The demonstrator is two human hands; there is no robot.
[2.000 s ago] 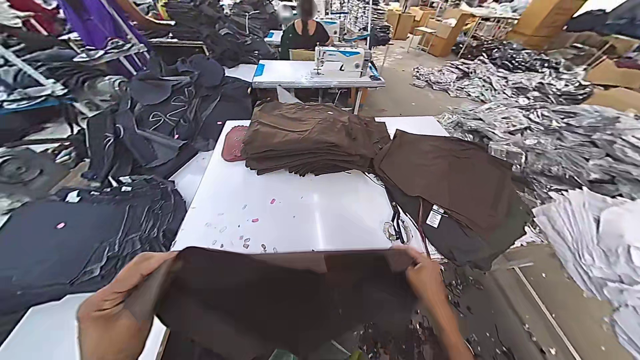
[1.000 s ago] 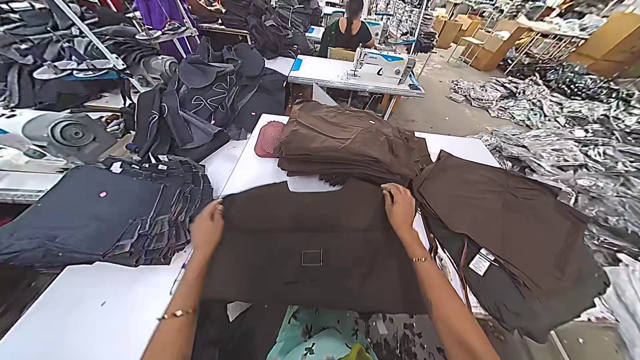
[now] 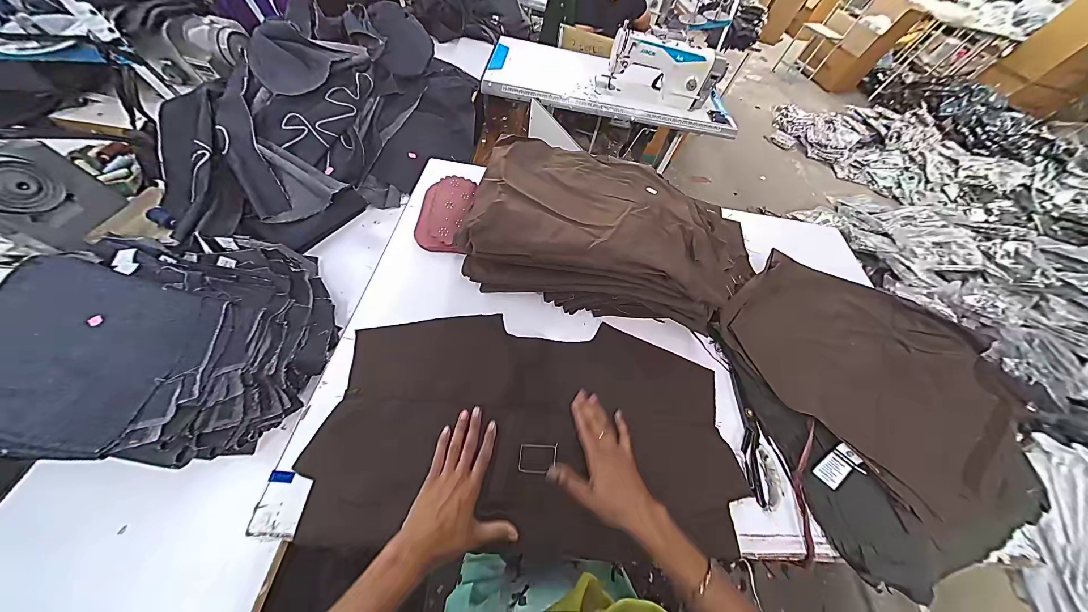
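Observation:
A dark brown cut fabric panel (image 3: 408, 382) lies spread flat on the white table (image 3: 374, 289), with a small stitched square outline near its middle. My left hand (image 3: 455, 493) rests on the panel, left of that square, fingers apart. To the square's right, my right hand (image 3: 608, 472) lies on the cloth with spread fingers and a ring. Neither hand grips anything. Behind the panel sits a stack of brown fabric pieces (image 3: 595, 221), partly against a dull red pad (image 3: 442, 212). More brown pieces (image 3: 867, 374) hang over the table's right edge, above a darker piece with a white label (image 3: 837, 466).
Scissors (image 3: 752, 450) lie by the panel's right edge. On the left are a stack of dark fabric pieces (image 3: 170, 348) and a dark garment heap (image 3: 314, 127). A sewing machine (image 3: 663, 68) stands behind, near a seated person. Pale cloth piles (image 3: 952, 255) cover the right-hand floor.
The brown panel, held up by both my hands two seconds ago, now lies flat on the table. My hands have let go of its edges and moved inward onto it.

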